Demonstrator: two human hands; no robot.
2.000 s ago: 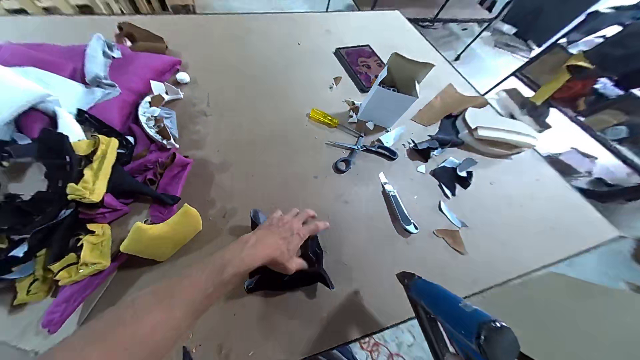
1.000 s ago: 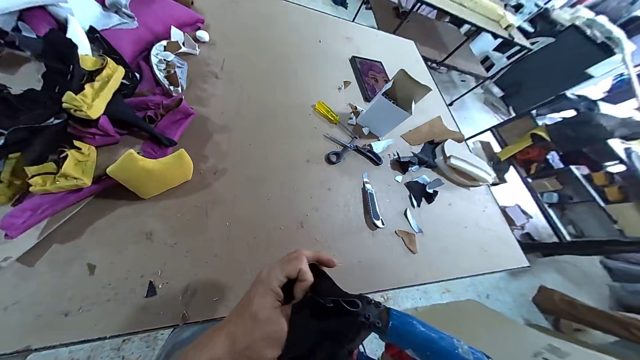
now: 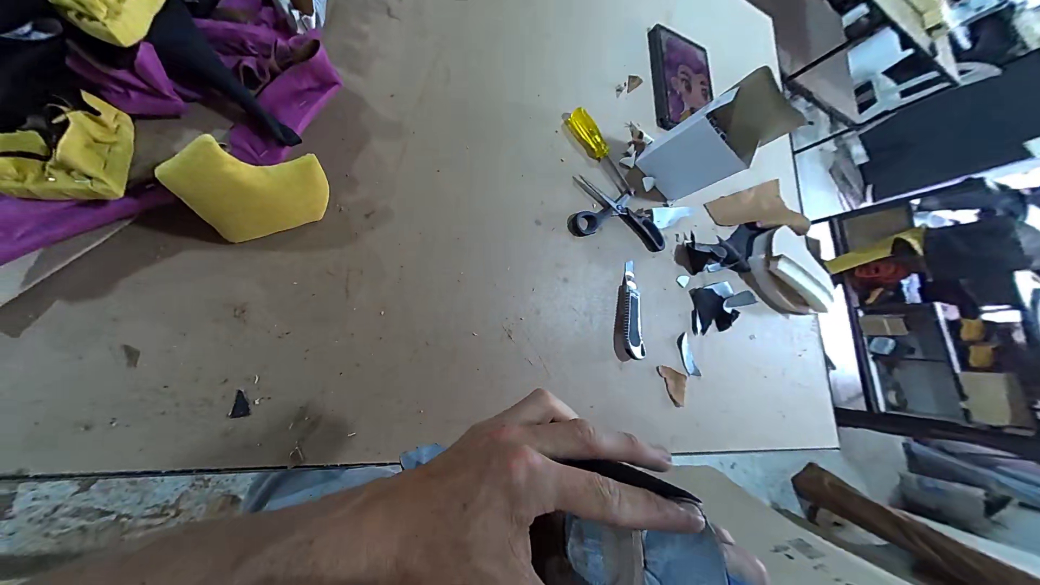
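Note:
My left hand (image 3: 520,479) reaches in from the bottom left, below the table's near edge, with its fingers gripping a dark folded piece (image 3: 634,479) that has a grey-blue lining. Some fingertips of my right hand (image 3: 743,561) show at the lower right of that piece, against its far side; the rest of that hand is hidden. A bit of blue shows beside these fingertips. Beyond the hands on the table lie a snap-off utility knife (image 3: 631,317), scissors (image 3: 617,213) and a screwdriver with a yellow handle (image 3: 588,135).
A curved yellow foam-like piece (image 3: 248,191) lies by a pile of magenta (image 3: 301,93), black and yellow material. At right are an open white box (image 3: 695,154), a dark framed picture (image 3: 681,77), a cream-coloured padded piece (image 3: 788,272) and scraps. A shelf rack (image 3: 853,325) stands beyond.
The left hand has lifted the dark piece off the tabletop and brought it below the near edge. The blue tool, plain in both earlier frames, is now mostly hidden. The view has shifted.

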